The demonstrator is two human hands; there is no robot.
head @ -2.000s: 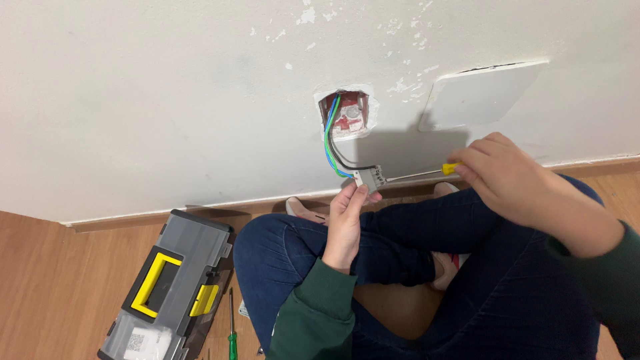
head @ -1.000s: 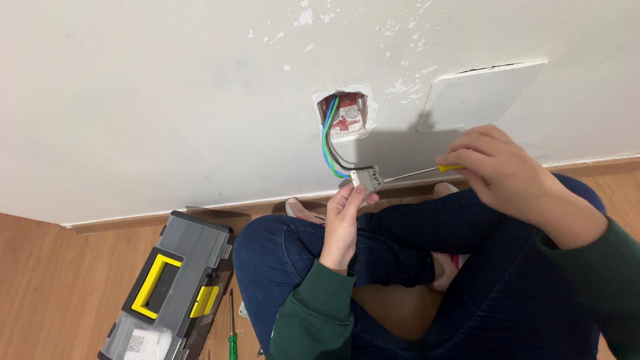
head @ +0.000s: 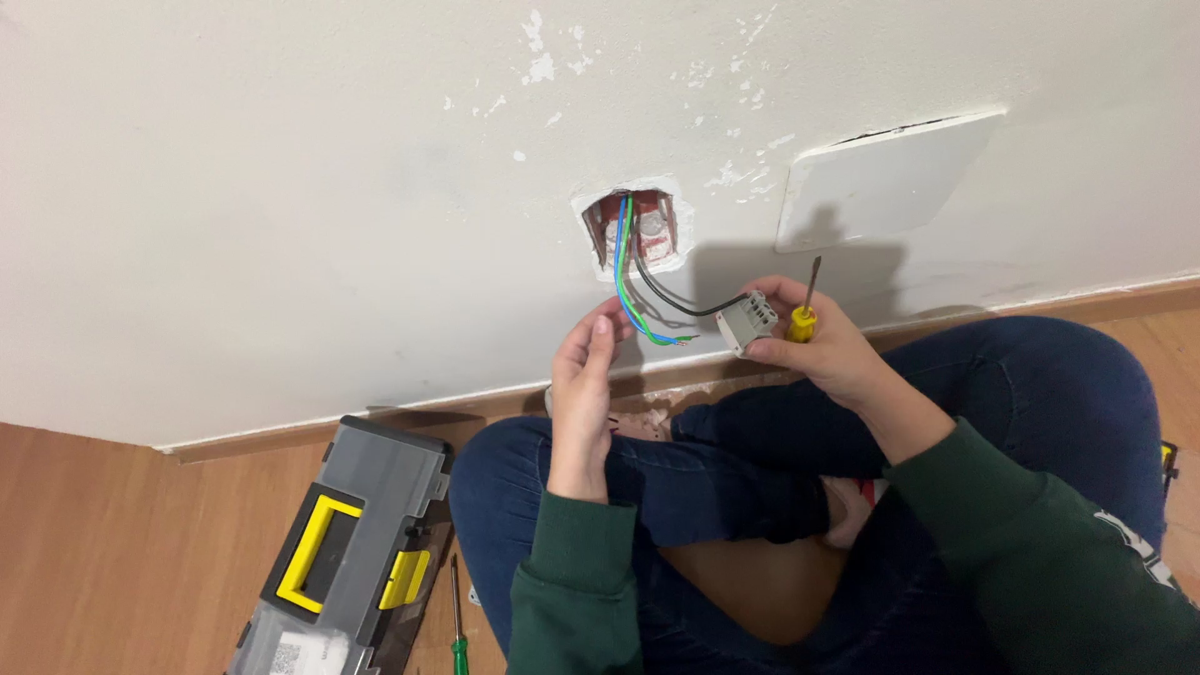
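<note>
My right hand (head: pixel 811 342) holds a grey electrical socket module (head: pixel 747 322) between thumb and fingers, along with a yellow-handled screwdriver (head: pixel 802 322) whose blade points up at the wall. A black wire (head: pixel 680 302) runs from the wall box (head: pixel 647 228) to the module. The blue wire (head: pixel 619 258) and the green wire (head: pixel 630 286) hang out of the same box, their bare ends (head: pixel 682 342) apart from the module. My left hand (head: pixel 591 361) is beside these two wires, fingers bent; whether its fingertips pinch them cannot be told.
A white cover plate (head: pixel 886 183) is on the wall at the right. On the wooden floor (head: pixel 112 525) lie a grey and black toolbox (head: pixel 375 469) with a yellow handle and a green-handled screwdriver (head: pixel 458 647). My crossed legs (head: pixel 1022 394) are below my hands.
The module has passed from my left hand to my right. The screwdriver's blade has left the module and now points up. The blue and green wires have come away from the module.
</note>
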